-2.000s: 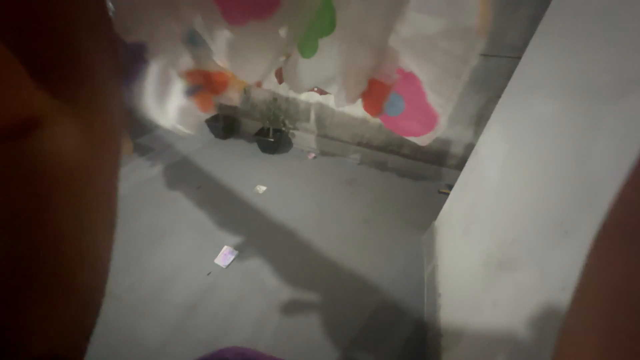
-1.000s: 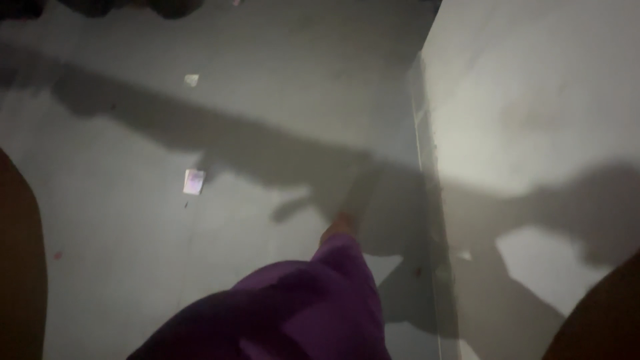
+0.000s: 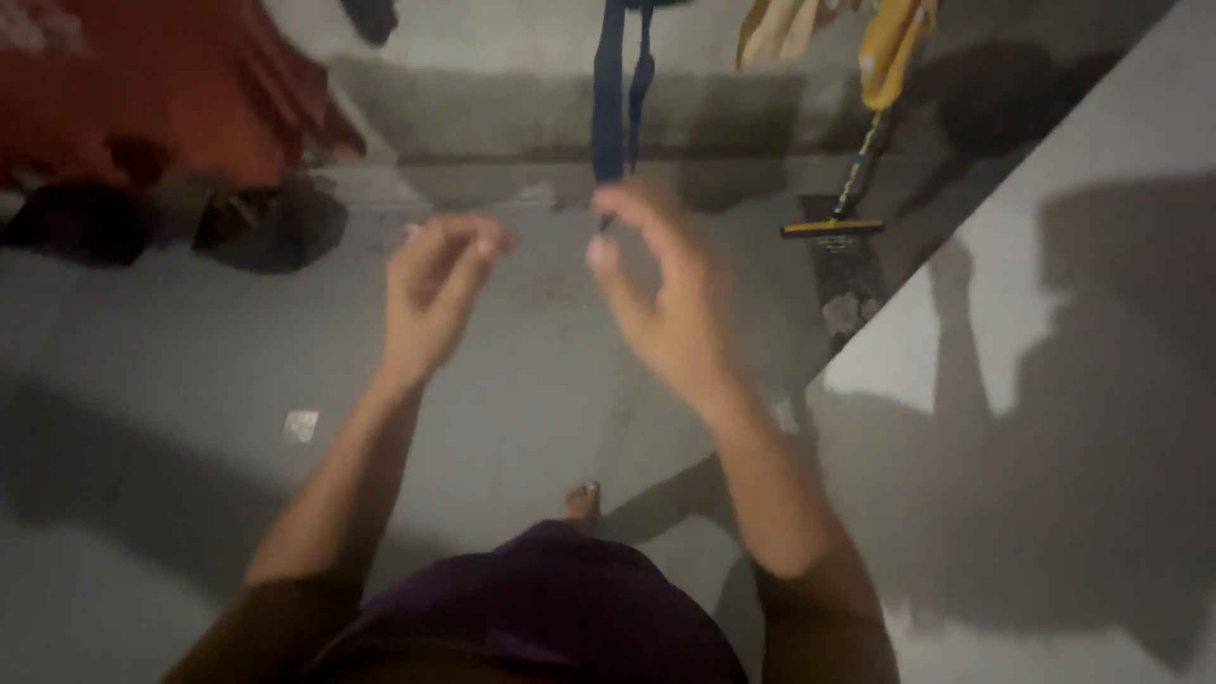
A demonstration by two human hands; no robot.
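Observation:
My left hand is raised at left of centre, its thumb and fingertips close together; blur hides whether anything small is between them. Facing it, my right hand has its thumb and index finger apart in a curve, and no held thing is plain. A dark blue hanging strap reaches down to the right index fingertip; whether they touch is unclear. A thinner dark strip hangs beside it. To the upper left hangs a red cloth, and a yellow cloth hangs at the upper right.
Dark plant pots stand by the low far wall. A floor squeegee with a patterned handle leans near a dark strip on the floor. A pale wall rises at right. A small patterned square lies on the grey floor near a bare foot.
Both hands and forearms have come into view. The view has shifted a lot, now showing hanging cloths and the squeegee. The white cloth with coloured shapes, in the oldest frame, is out of view.

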